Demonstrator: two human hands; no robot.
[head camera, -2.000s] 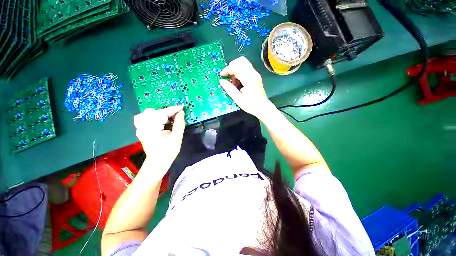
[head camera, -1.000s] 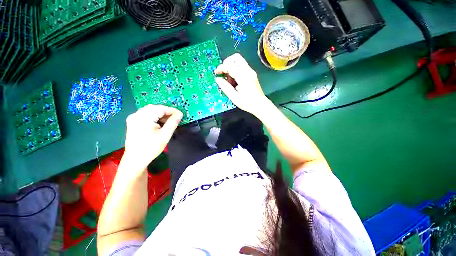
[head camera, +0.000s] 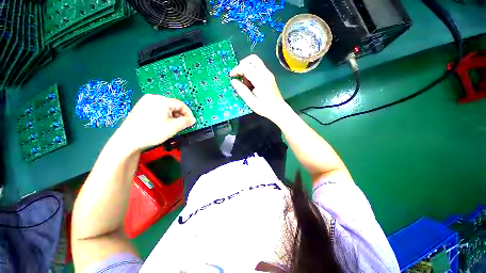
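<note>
A green printed circuit board (head camera: 205, 88) with small blue parts lies in front of my body, on a black fixture (head camera: 170, 47) that shows beyond its far edge. My left hand (head camera: 160, 121) is bare, at the board's near left corner, with thumb and fingertips together. My right hand (head camera: 257, 88) is bare, at the board's right edge, fingers curled with fingertips close together. Whether either hand holds a small part is too small to tell. One pile of blue components (head camera: 103, 103) lies left of the board and another (head camera: 248, 18) beyond it.
A finished board (head camera: 42, 123) lies at far left, stacked boards (head camera: 80, 18) behind it. A fan (head camera: 169, 11) stands beyond the board. A yellowish tin (head camera: 305, 45) and a black soldering station (head camera: 362, 24) with a cord stand at right. A red stool (head camera: 146, 200) is below the table.
My left forearm has swung outward and up to the left, its fingertips staying near the board's near left corner. My right hand has hardly moved. The thin strand at lower left no longer shows.
</note>
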